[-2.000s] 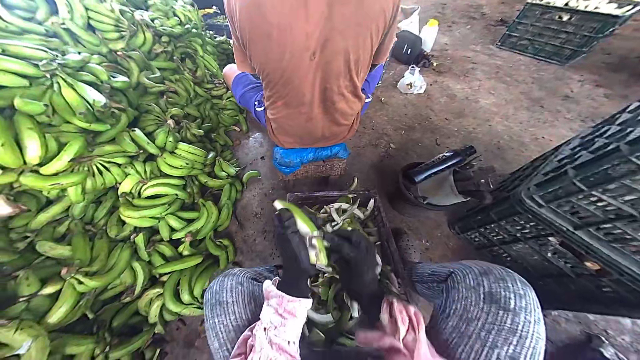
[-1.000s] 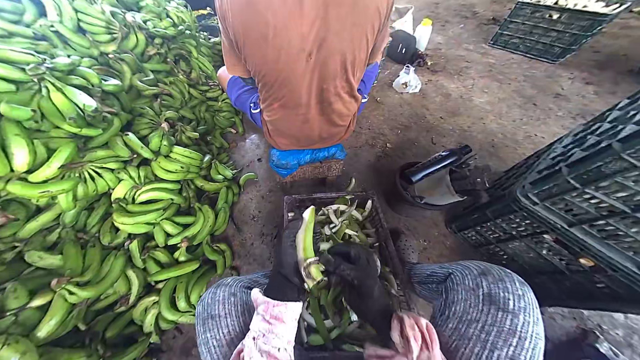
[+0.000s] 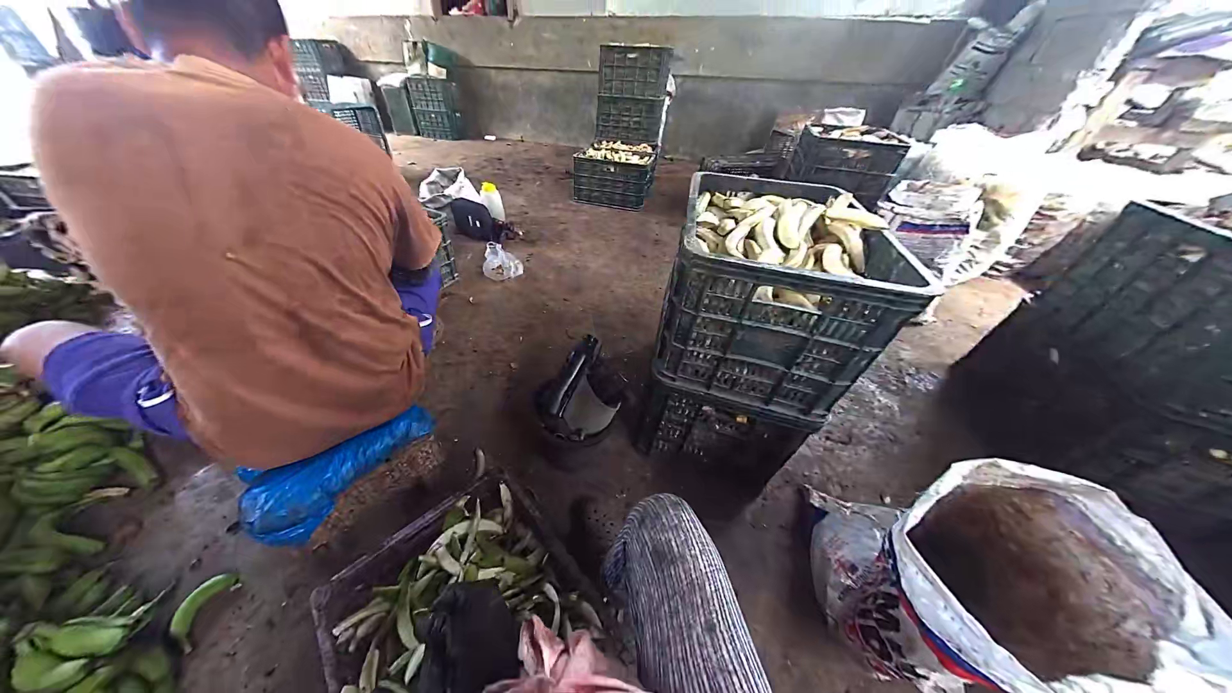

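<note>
My right hand, in a black glove with a pink sleeve behind it, is at the bottom edge over a dark crate of green and pale plantain peels. Its fingers are hidden, so whether it holds anything cannot be told. My left hand is out of view. Peeled plantains fill the upper of two stacked green plastic crates ahead on the right. Unpeeled green plantains lie heaped at the left, with a single one apart on the floor.
A person in a brown shirt sits on a blue-covered seat just ahead. A dark container with a curved piece stands by the crates. An open white sack is at lower right; more crates stand near the wall.
The view has swung up and to the right, bringing in the peeled plantains and the sack. My left hand and the partly peeled plantain seen between my hands have gone out of view.
</note>
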